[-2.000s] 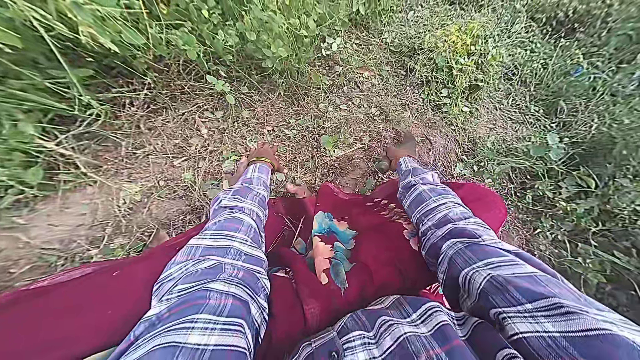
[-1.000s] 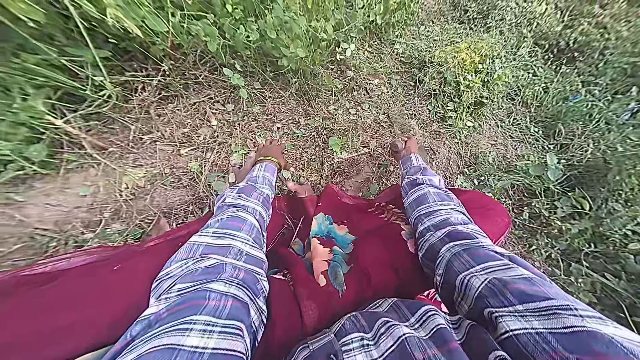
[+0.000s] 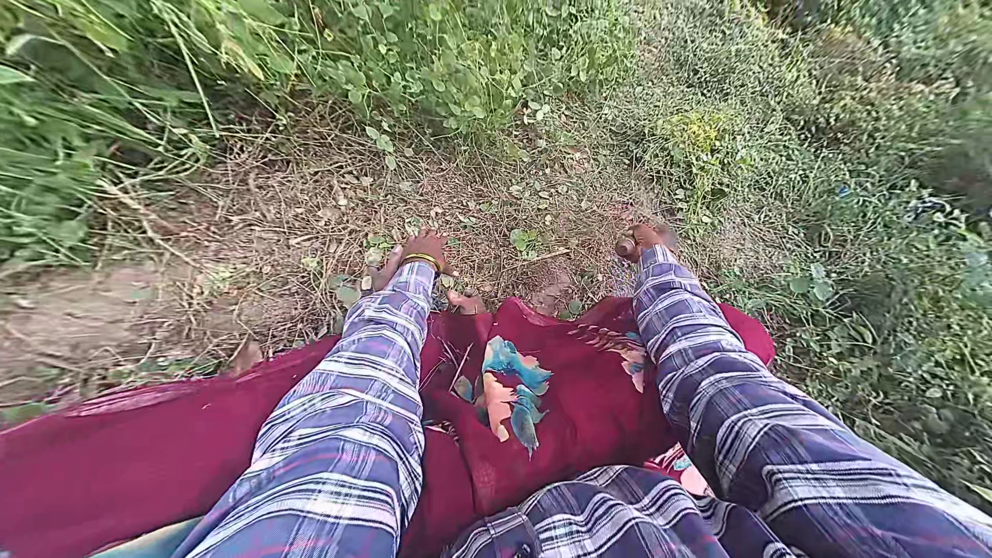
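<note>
My left hand [image 3: 428, 249], with a yellow-green bangle at the wrist, reaches down palm-down over the dry plant litter [image 3: 310, 201], close beside a bare foot [image 3: 385, 270]. Its fingers look spread and nothing shows in them. My right hand [image 3: 649, 237] is farther right, curled around the handle end [image 3: 625, 247] of what seems to be a tool; its remaining part is blurred and cannot be made out. Between my plaid sleeves lies maroon cloth [image 3: 589, 418] with a blue and peach floral print over my lap. Toes [image 3: 466, 302] show at its front edge.
Tall green plants [image 3: 465, 62] stand ahead and to the left. Low weeds [image 3: 876, 310] cover the ground on the right, with a yellowish plant [image 3: 701, 136] in front of them. Bare soil [image 3: 101, 310] shows at the left. A small leafy seedling [image 3: 525, 242] grows between my hands.
</note>
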